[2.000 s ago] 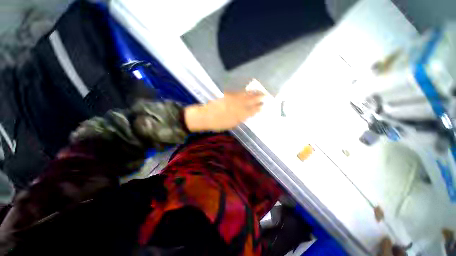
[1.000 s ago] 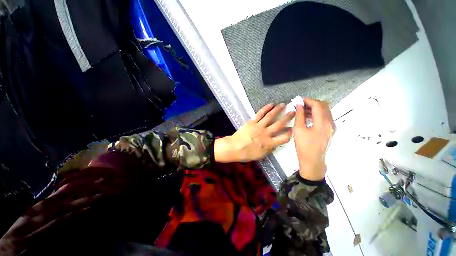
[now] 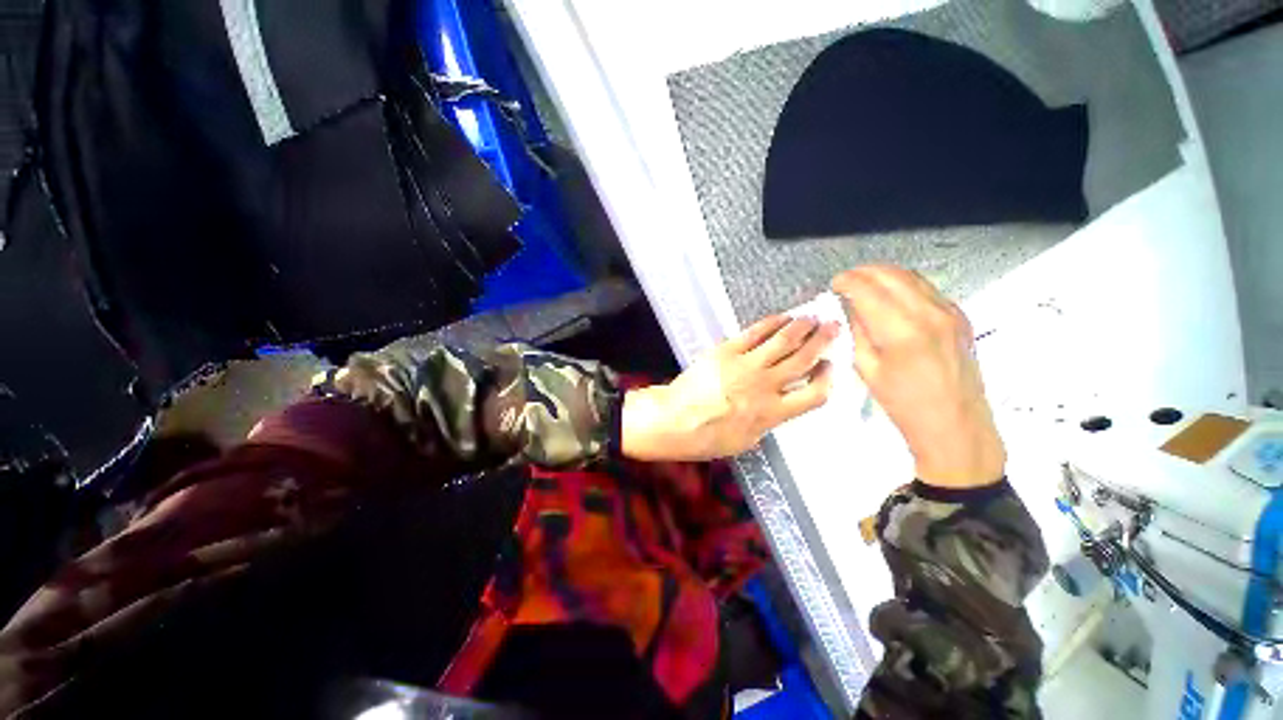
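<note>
A small white label or paper slip [image 3: 827, 307] lies at the fingertips of both hands, hard to see on the white table. My left hand [image 3: 732, 394] lies flat with fingers spread, its fingertips on the slip. My right hand [image 3: 922, 359] pinches the slip's right end between thumb and fingers. Just beyond the hands lies a grey woven cloth piece [image 3: 725, 183], with a dark facing [image 3: 915, 148] with one rounded side on top of it.
The sewing machine [image 3: 1196, 563] stands at the lower right, with a tan patch [image 3: 1206, 438] on it. Black panels [image 3: 267, 225], one with a pale strip [image 3: 255, 71], hang at the left by a blue bin [image 3: 528, 267]. The white table's ruler-marked edge [image 3: 802, 549] runs diagonally.
My right hand has shifted slightly right, with its fingers still at the slip. My left hand stays nearly in place on it. The view has shifted slightly; cloth and facing look unmoved on the table.
</note>
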